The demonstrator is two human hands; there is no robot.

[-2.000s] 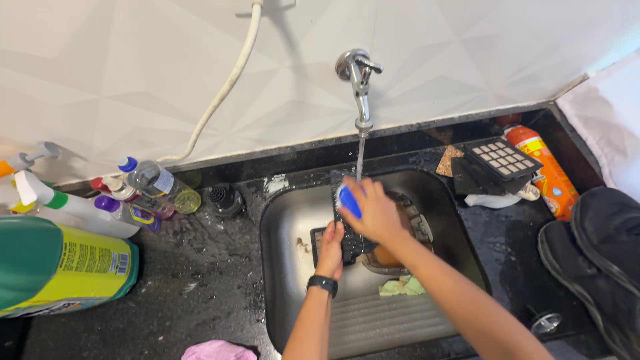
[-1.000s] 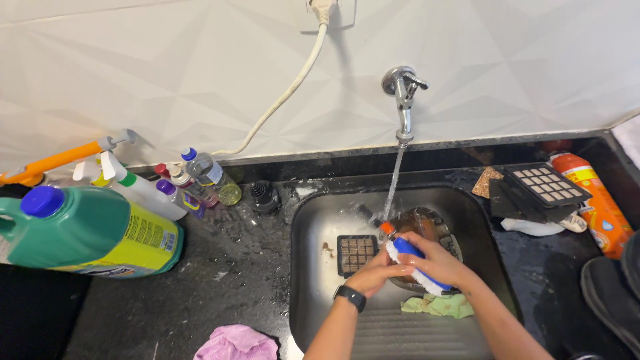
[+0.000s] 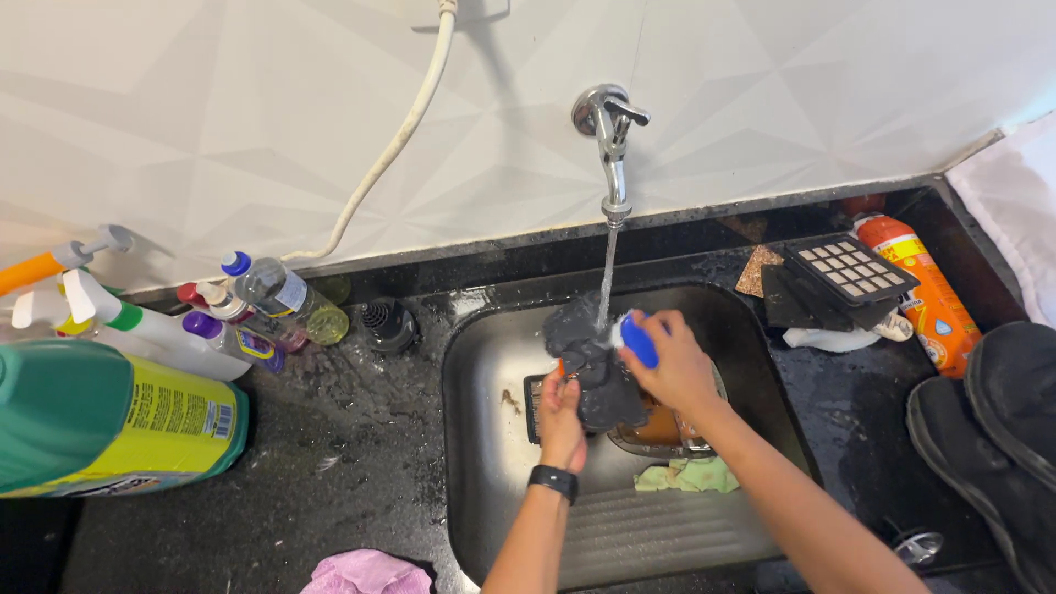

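Note:
My left hand (image 3: 563, 417), with a black band on the wrist, grips a wet dark grey part (image 3: 606, 388) with an orange piece at its edge. My right hand (image 3: 678, 363) holds a blue-backed scrub brush (image 3: 639, 340) with white bristles against that part. Water runs from the chrome tap (image 3: 613, 169) onto it. Beneath my hands, in the steel sink (image 3: 487, 495), a black-framed grid filter (image 3: 532, 408) is partly hidden. A brownish translucent container (image 3: 660, 429) lies to its right. A green cloth (image 3: 689, 476) rests in front of the container.
Left of the sink stand a large green jug (image 3: 66, 412), several bottles (image 3: 285, 297) and a black ribbed part (image 3: 388, 324). A pink cloth (image 3: 367, 573) lies near the front. On the right are another grid filter (image 3: 850, 268), an orange can (image 3: 924, 297) and black shoes (image 3: 982, 437).
One second ago the brush was low between both hands; now it is raised against the dark part under the water. The grid filter in the sink is now more covered.

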